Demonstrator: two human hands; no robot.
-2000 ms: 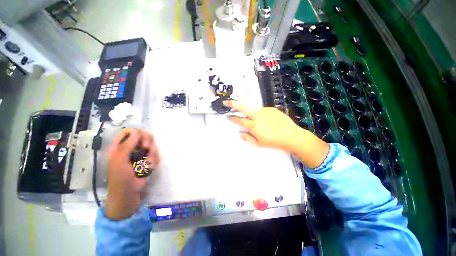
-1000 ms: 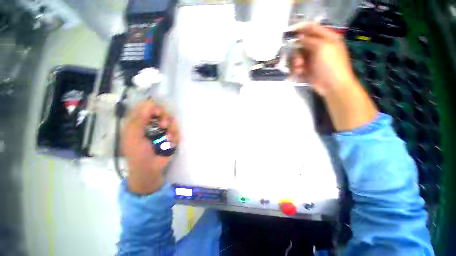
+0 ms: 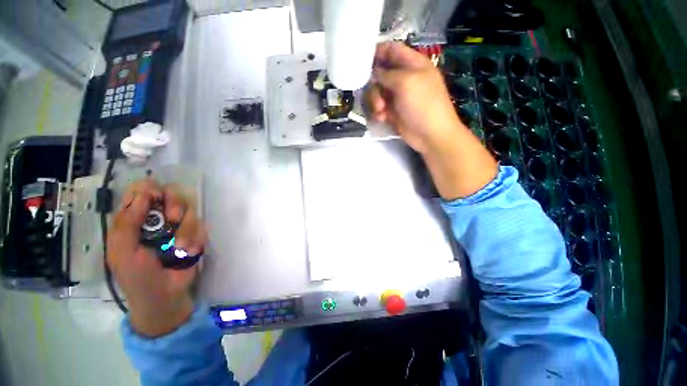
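My left hand (image 3: pixel 154 260) is at the left, over the machine bed's left edge, closed round black round units (image 3: pixel 179 255) with shiny faces. A small silver ring detail shows between its fingers. My right hand (image 3: pixel 410 94) is beside the white machine head (image 3: pixel 351 45), its fingers curled just right of the fixture; what lies between its fingers cannot be made out. The black-and-gold fixture (image 3: pixel 337 113) sits on the light metal plate (image 3: pixel 282 113) under the head, with a small module in it.
A teach pendant (image 3: pixel 132 68) and white crumpled wipe (image 3: pixel 144 141) lie at left. Black specks (image 3: pixel 242 114) lie left of the plate. A blister tray (image 3: pixel 569 158) is at right. The front panel holds a red emergency stop (image 3: pixel 392 302), a green-lit button (image 3: pixel 328 304) and a lit display (image 3: pixel 233 315).
My right hand has moved from the fixture's front to the right of the machine head. The head now stands over the fixture. My left hand still holds its units. The camera view has shifted.
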